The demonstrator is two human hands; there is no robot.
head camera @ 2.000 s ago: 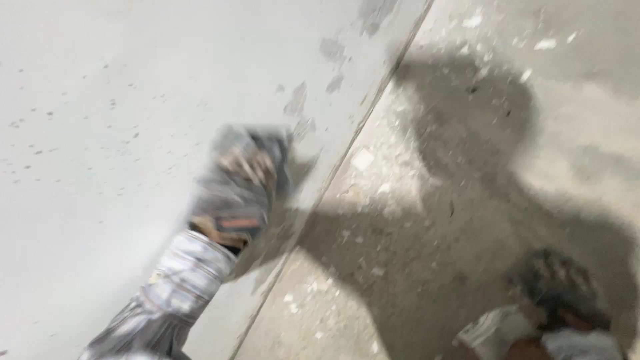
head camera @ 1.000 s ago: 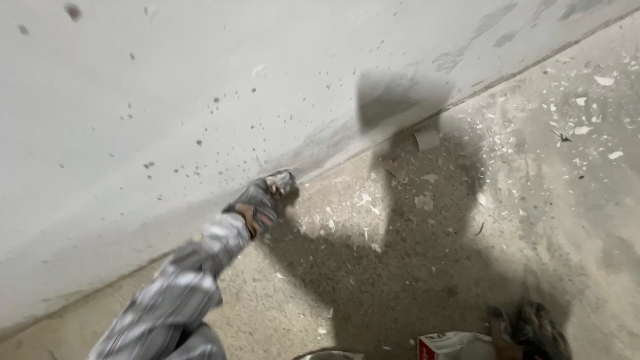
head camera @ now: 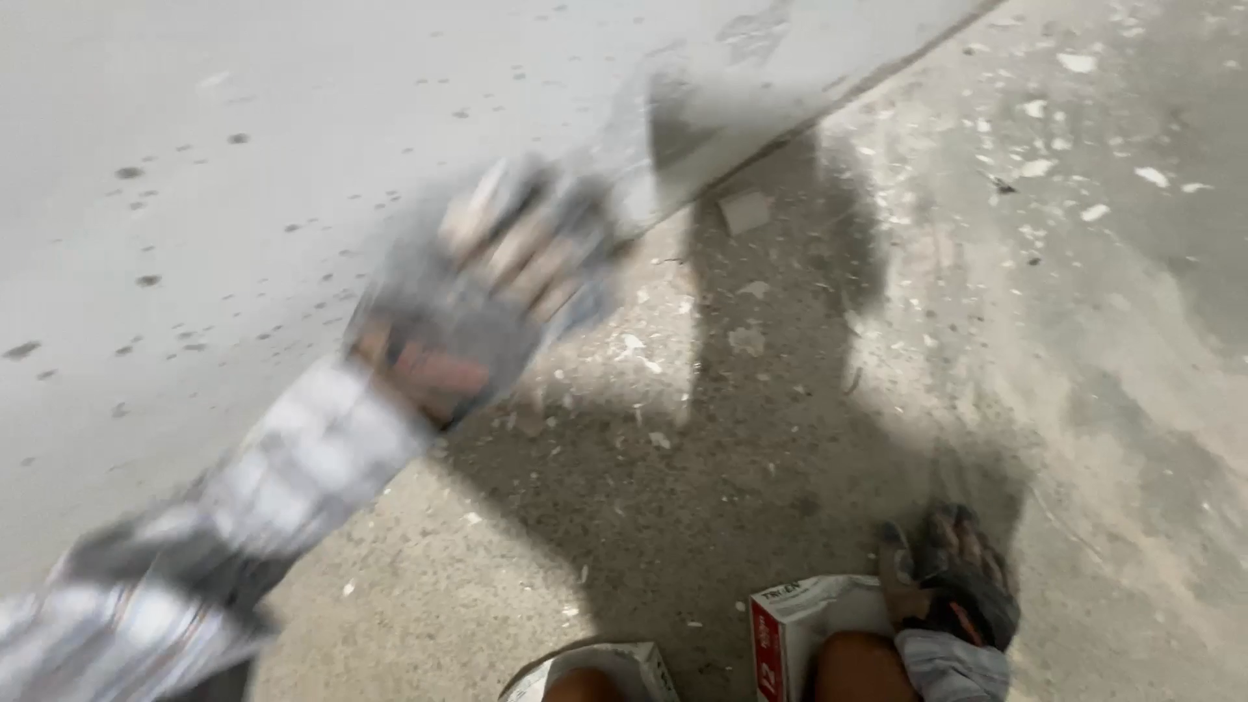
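Note:
My left hand point(head camera: 487, 283), in a grey glove with bare fingertips, is blurred against the lower part of the pale wall point(head camera: 244, 195). Its fingers lie bent side by side; a blue-grey edge shows beneath them, but whether this is glove or a held thing cannot be told. Dark specks dot the wall around it. My right hand point(head camera: 951, 575), in a dark dusty glove, is low on the right with fingers spread, beside my knee and a white and red printed carton point(head camera: 829, 600). Nothing is seen in it; whether it touches the concrete floor point(head camera: 1102, 468) is unclear.
A second white carton piece point(head camera: 624, 668) is at my other knee. A small pale flat piece point(head camera: 746, 212) lies by the foot of the wall, and white flakes point(head camera: 1038, 168) are scattered over the floor. My shadow falls across floor and wall.
My left hand has moved from the foot of the wall up onto its face. My right hand remains low beside the carton. The view has shifted.

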